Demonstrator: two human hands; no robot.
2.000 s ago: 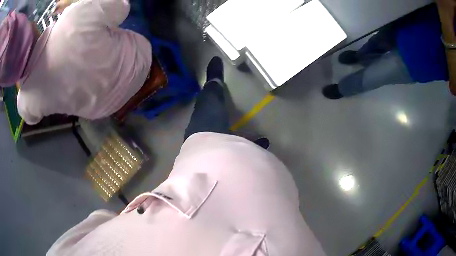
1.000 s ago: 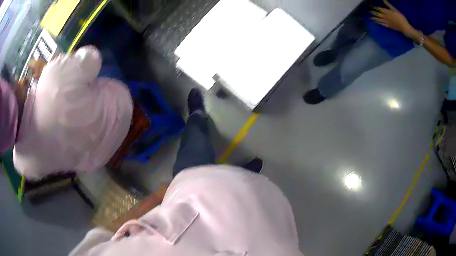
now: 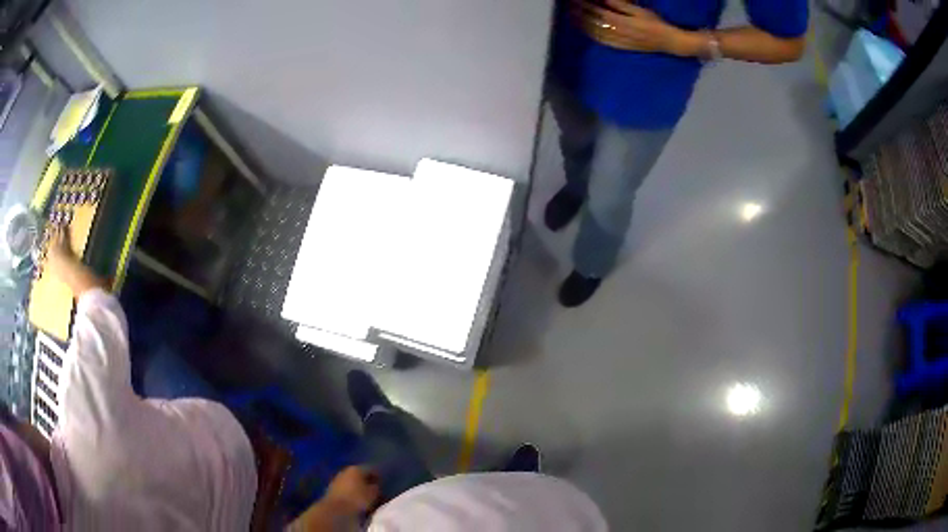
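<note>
My left hand (image 3: pixel 351 490) shows small and blurred at the bottom, left of my pale pink shirt. Its fingers look curled; whether they hold anything cannot be told. My right hand is out of the picture. Two bright white blocks (image 3: pixel 400 255) stand side by side on the floor ahead, beside a grey dimpled stack (image 3: pixel 272 244). On the green-matted bench (image 3: pixel 140 140) at the left lies a tan slab (image 3: pixel 52 301) with rows of small dark parts. A seated person in pink (image 3: pixel 166 452) reaches one hand to these parts. A white tray with dark parts (image 3: pixel 47 384) lies nearer that person.
A person in a blue shirt (image 3: pixel 634 73) stands beyond the blocks, hands at the waist. A grey partition (image 3: pixel 416 73) is behind the blocks. A blue stool (image 3: pixel 925 343) and ribbed stacks (image 3: pixel 894 468) stand at the right, past the yellow floor line (image 3: pixel 852 312).
The view has swung up and left: the bench with its parts is now visible, and the blocks and blue-shirted person appear further left. My left hand has come into view.
</note>
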